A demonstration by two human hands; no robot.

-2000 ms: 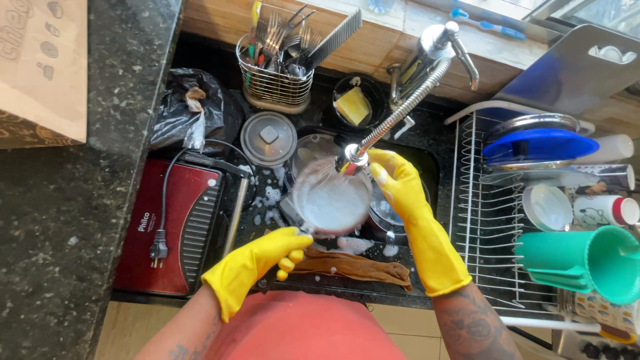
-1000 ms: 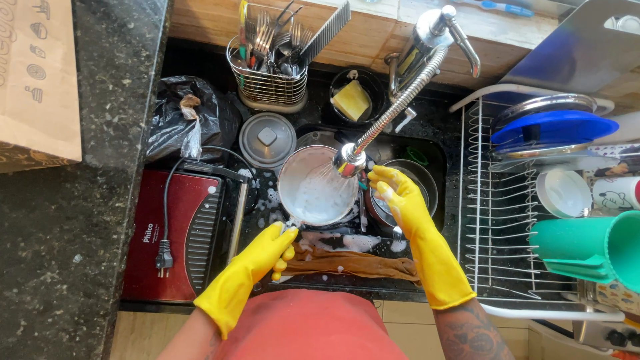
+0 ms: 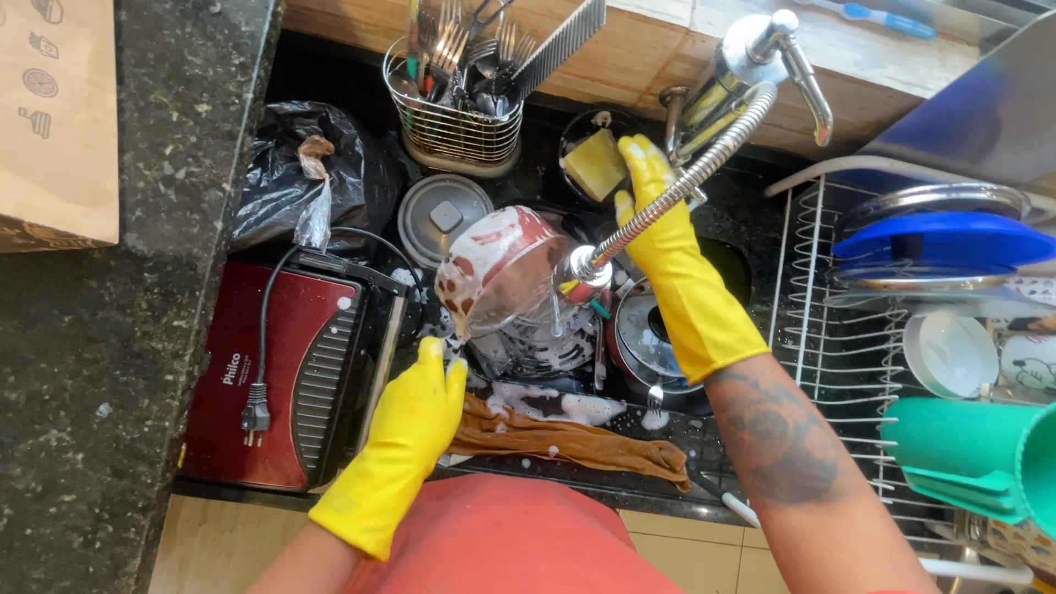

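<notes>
My left hand [image 3: 425,404], in a yellow rubber glove, holds a small reddish pan [image 3: 503,268] near its base end, where the handle is mostly hidden. Soap suds streak the tilted pan's outside, and its mouth faces the faucet head [image 3: 582,276], from which water runs. My right hand [image 3: 652,190], gloved too, reaches behind the flexible metal hose [image 3: 685,181], its fingers beside the yellow sponge [image 3: 596,163] in a round black dish. Whether they touch the sponge is unclear. Below the pan lie wet dishes [image 3: 549,338] in the sink, with a lidded pot [image 3: 652,330] on their right.
A cutlery basket [image 3: 462,124] stands at the back, near a grey round lid [image 3: 443,219]. On the left are a black plastic bag [image 3: 309,181] and a red electric grill [image 3: 264,371]. A brown cloth [image 3: 569,441] lies along the sink's front; a white dish rack [image 3: 813,297] stands right.
The pan, earlier with its foamy inside facing up, is now tilted, showing its soapy outside. My right hand has moved from beside the faucet head up to the sponge dish.
</notes>
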